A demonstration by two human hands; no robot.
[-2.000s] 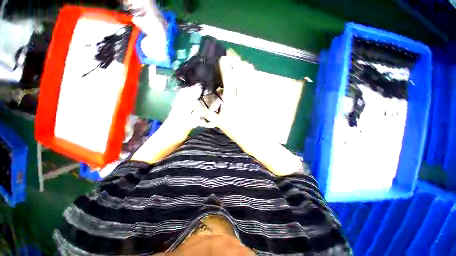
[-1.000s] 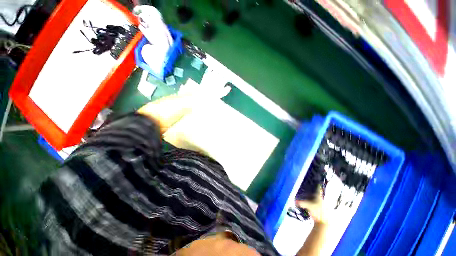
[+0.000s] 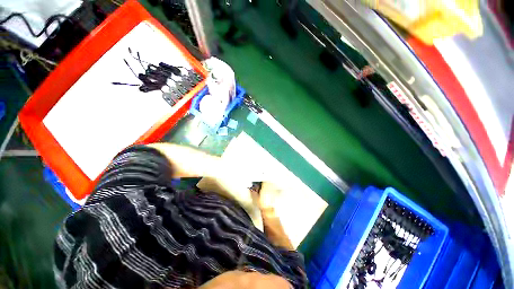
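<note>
Both hands meet over the white work sheet [image 3: 301,204], in front of my striped shirt. My left hand [image 3: 241,182] is overexposed and blends into the sheet, so its fingers cannot be made out. My right hand [image 3: 271,197] is beside it, with its fingers curled around a small dark thing, seemingly a power adapter [image 3: 255,187]. Only a small part of it shows between the hands. The blue bin [image 3: 349,277] at the lower right holds rows of black adapters with cords [image 3: 389,240]. The red-orange bin [image 3: 53,84] at the left holds several adapters [image 3: 163,79] along its right side.
A small blue box [image 3: 239,96] with a white crumpled bundle [image 3: 221,79] stands beside the red-orange bin. Small pale-blue squares [image 3: 232,123] lie on the green bench. A metal rail [image 3: 307,151] runs behind the sheet. A curved machine edge and a yellow thing [image 3: 439,20] are at the upper right.
My right hand has left the blue bin and come to my left hand over the sheet. Earlier, both hands held a dark bundle at the sheet's left. The view has turned and shifted.
</note>
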